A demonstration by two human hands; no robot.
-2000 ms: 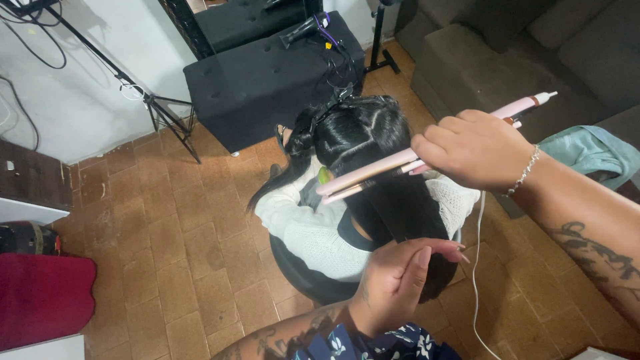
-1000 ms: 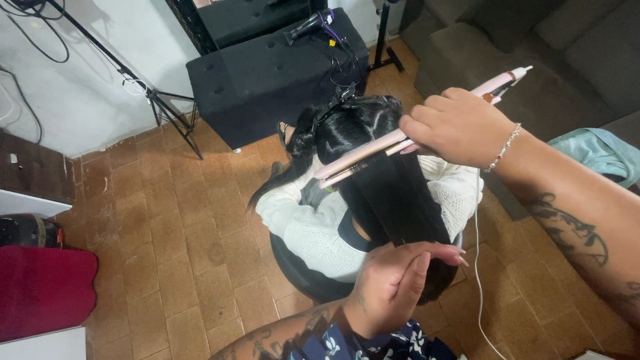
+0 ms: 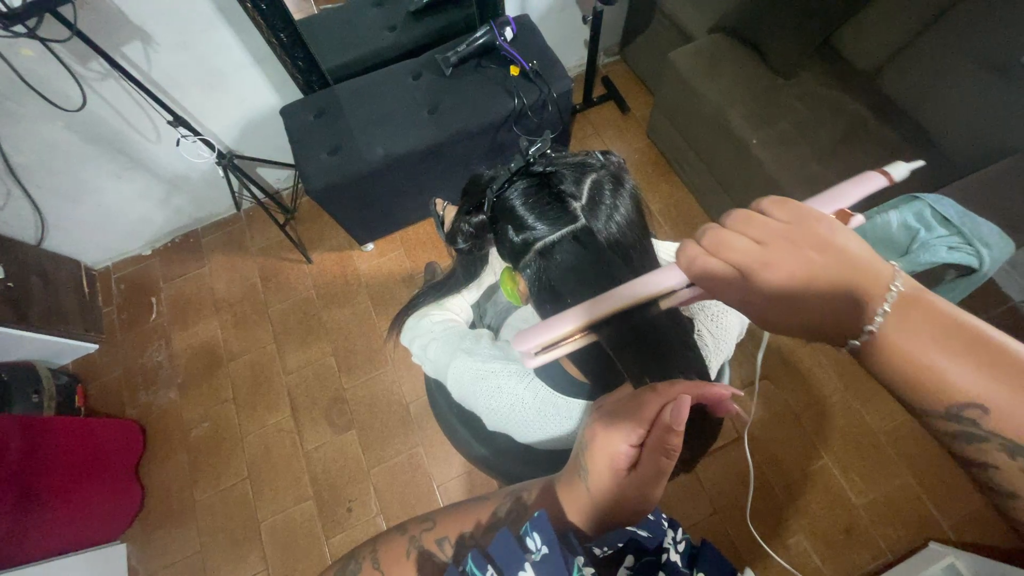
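Observation:
A seated person with long black hair (image 3: 576, 224) has it parted into sections, with a black hair clip (image 3: 520, 168) at the top and a green object (image 3: 510, 286) by the ear. My right hand (image 3: 788, 268) grips a pink hair straightener (image 3: 600, 312), whose plates lie across the back section below the head. Lower down, my left hand (image 3: 640, 448) holds the lengths of that section between thumb and fingers. A white cord (image 3: 748, 448) hangs below my right hand.
A black tufted ottoman (image 3: 400, 152) bearing a hair dryer (image 3: 472, 50) stands beyond the person. A tripod (image 3: 232, 160) is at the left, a dark sofa (image 3: 760, 104) and a teal cloth (image 3: 932, 240) at the right. A red cover (image 3: 68, 480) lies at lower left.
Across the frames the straightener stays over the back section, with slight shifts in its tilt and height. My left hand keeps its hold on the hair at nearly the same spot.

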